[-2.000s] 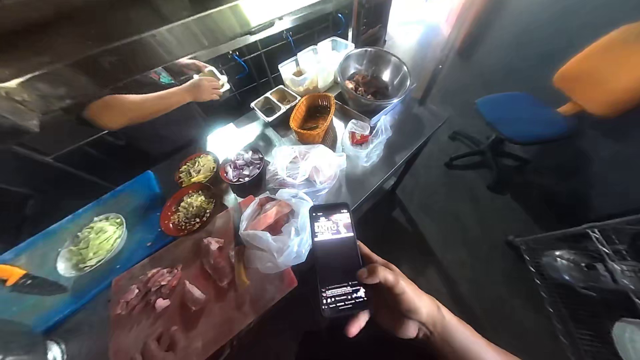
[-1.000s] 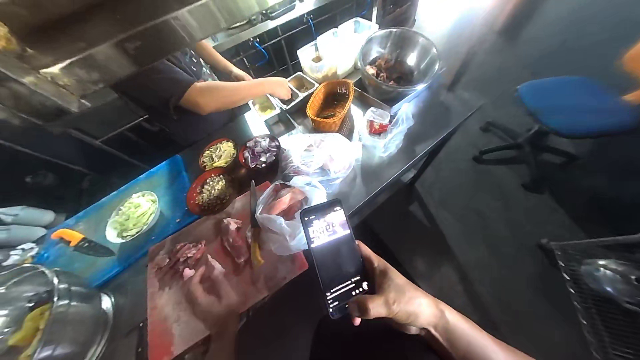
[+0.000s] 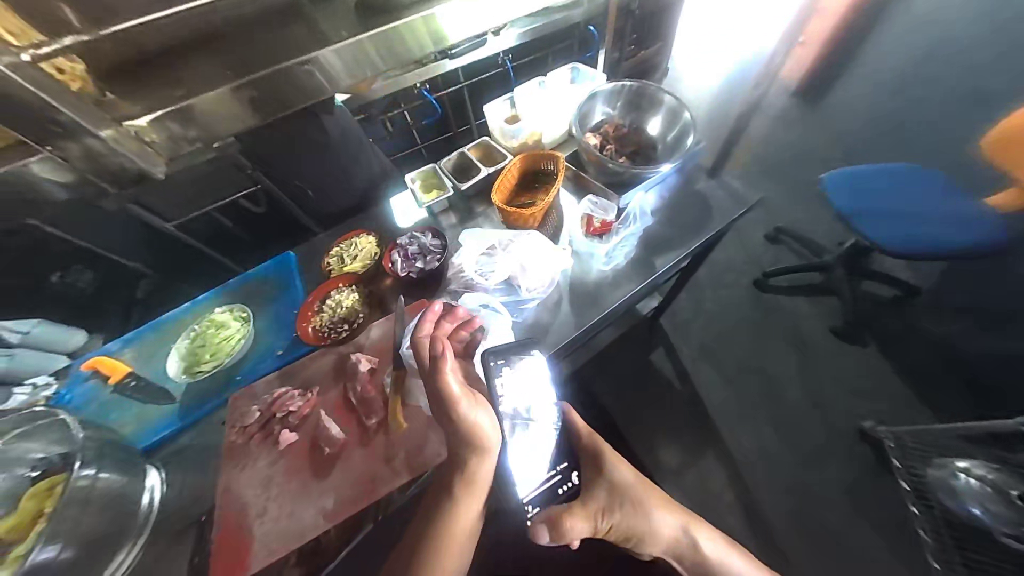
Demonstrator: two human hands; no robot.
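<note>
My right hand [image 3: 612, 492] holds a smartphone [image 3: 528, 424] with a bright screen, its thumb over the lower edge. Just left of the phone, my left hand [image 3: 460, 384] is raised with fingers slightly curled and nothing seen in it; it partly covers a plastic bag [image 3: 496, 320]. A knife with a yellowish handle [image 3: 398, 400] lies beside that hand on a red cutting board [image 3: 320, 496]. Cut raw meat [image 3: 280, 412] and a longer piece of meat [image 3: 366, 388] rest on the same board.
A blue cutting board [image 3: 272, 288] bears a bowl of sliced greens [image 3: 212, 342] and an orange-handled knife [image 3: 116, 372]. Behind are bowls of chopped vegetables [image 3: 416, 252], an orange basket [image 3: 528, 192] and a steel bowl of meat [image 3: 632, 132]. A blue chair [image 3: 912, 208] stands right.
My left hand has come into view beside the phone. The phone screen has turned much brighter. The other person's arm, over the small containers one second ago, is gone from there.
</note>
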